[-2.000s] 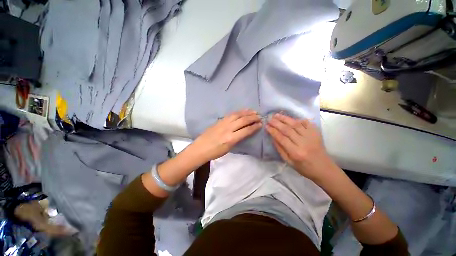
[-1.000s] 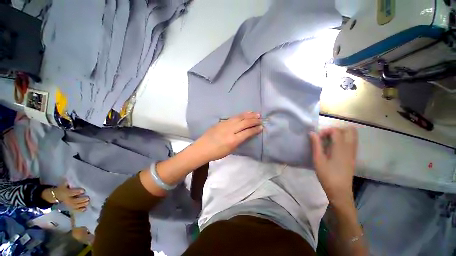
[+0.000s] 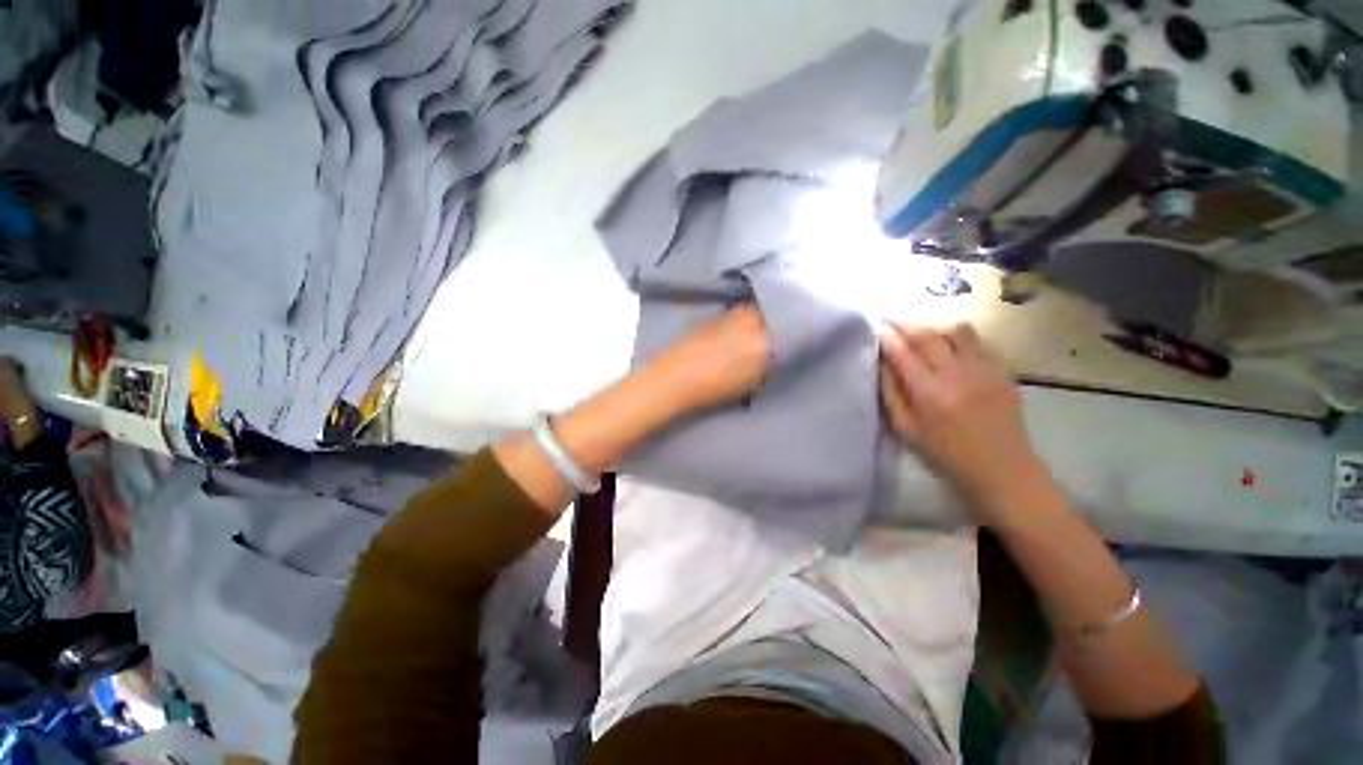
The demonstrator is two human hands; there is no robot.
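Note:
A grey garment panel (image 3: 777, 463) lies folded and rumpled on the white table, its lower edge hanging over the front edge towards my lap. My left hand (image 3: 721, 356) is closed on the panel's middle, fingers curled into the cloth with the fingertips hidden. My right hand (image 3: 945, 392) is at the panel's right edge, its fingertips on the cloth just left of the machine bed; whether it pinches the edge is hard to tell in the glare. The sewing machine head (image 3: 1106, 135) stands to the upper right, its lamp glare covering the panel's upper right part.
Rippled layers of cut grey panels (image 3: 359, 194) lie at the upper left. Dark red snips (image 3: 1170, 351) lie on the machine bed (image 3: 1046, 336). More grey cloth (image 3: 254, 575) hangs below the table at left. Another person's patterned sleeve (image 3: 42, 523) shows at the far left.
The panel, flat before, is now folded and bunched. My left hand has closed on it. My right hand has moved back up to its right edge. The view has shifted, bringing more machine into sight.

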